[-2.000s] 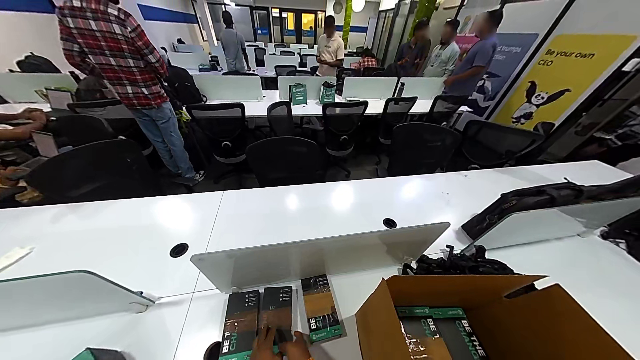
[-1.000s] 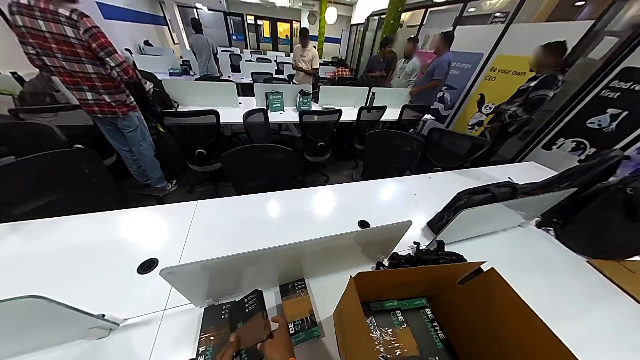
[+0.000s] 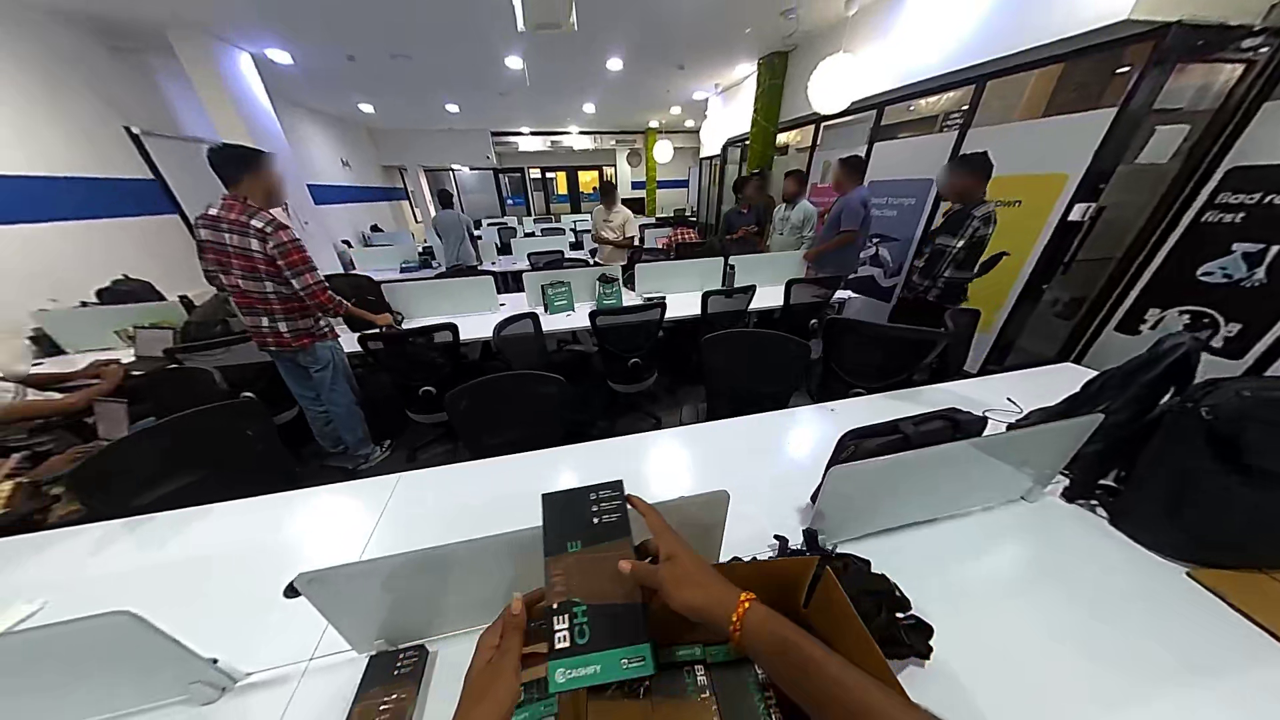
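A black and green printed box [image 3: 597, 590] is held up in front of me, tilted, between my two hands. My left hand [image 3: 500, 650] grips its lower left side. My right hand [image 3: 680, 570], with an orange thread at the wrist, grips its right side. Beneath and behind them is an open brown cardboard carton [image 3: 840, 625], with several similar printed boxes [image 3: 700, 690] inside. Another such box [image 3: 390, 685] lies on the white desk at the left. My arms and the held box hide part of the carton.
White desk dividers [image 3: 430, 585] stand ahead and at the right [image 3: 950, 480]. Black cables [image 3: 885, 605] lie beside the carton; a black bag [image 3: 900, 440] and a backpack [image 3: 1200, 470] are at the right. Beyond the desk [image 3: 700, 450] are black chairs [image 3: 755, 370] and several people, one in a checked shirt [image 3: 265, 270].
My hands have moved from the boxes by the divider to the right, over the carton, with a printed box lifted between them. The view has tilted upward.
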